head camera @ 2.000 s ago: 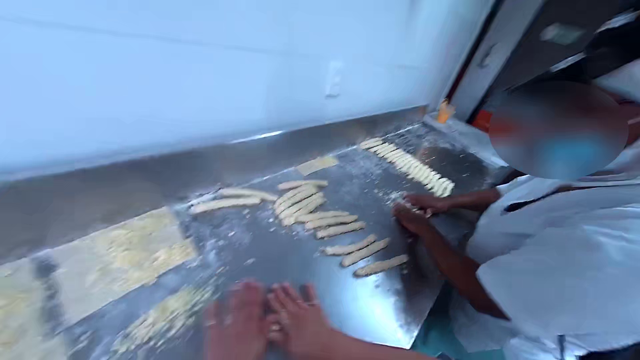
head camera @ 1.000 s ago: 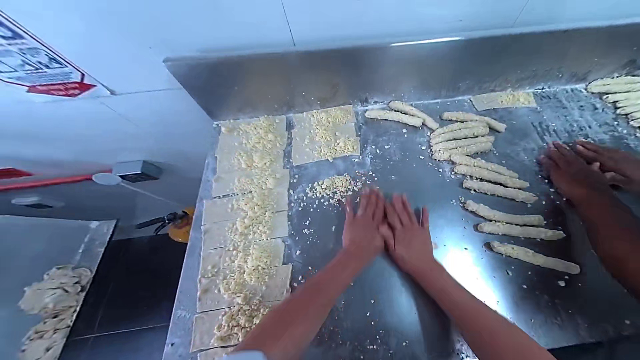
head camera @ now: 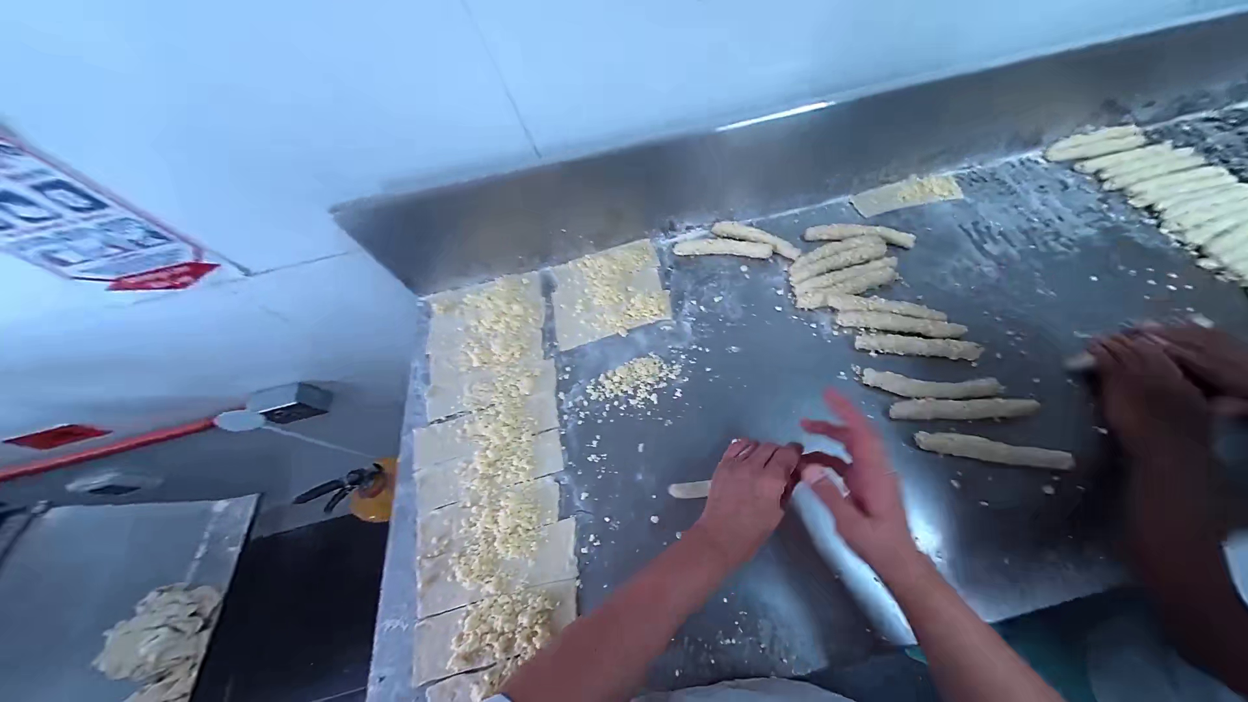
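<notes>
My left hand (head camera: 746, 490) lies over a dough roll (head camera: 689, 489) on the metal worktop, and the roll's left end sticks out beyond the fingers. Just to its right, my right hand (head camera: 858, 487) is lifted a little, fingers spread, with nothing seen in it. Finished-looking dough sticks (head camera: 994, 449) lie in a loose column up and to the right. Flat dough sheets topped with crumbled filling (head camera: 497, 517) line the left side, with one more sheet (head camera: 609, 292) beside them. A small heap of crumbs (head camera: 634, 380) sits between the sheets and my hands.
A co-worker's hands (head camera: 1160, 370) press a roll at the right. Behind them lie many pale dough sticks (head camera: 1170, 185). A small dough sheet (head camera: 907, 194) rests by the metal backsplash (head camera: 604, 200). At lower left are a second surface with a dough pile (head camera: 161, 639) and a yellow extinguisher (head camera: 375, 490).
My right hand has risen off the worktop beside my left hand, and its fingers have spread. A roll's end now shows at my left hand. The view swung left earlier.
</notes>
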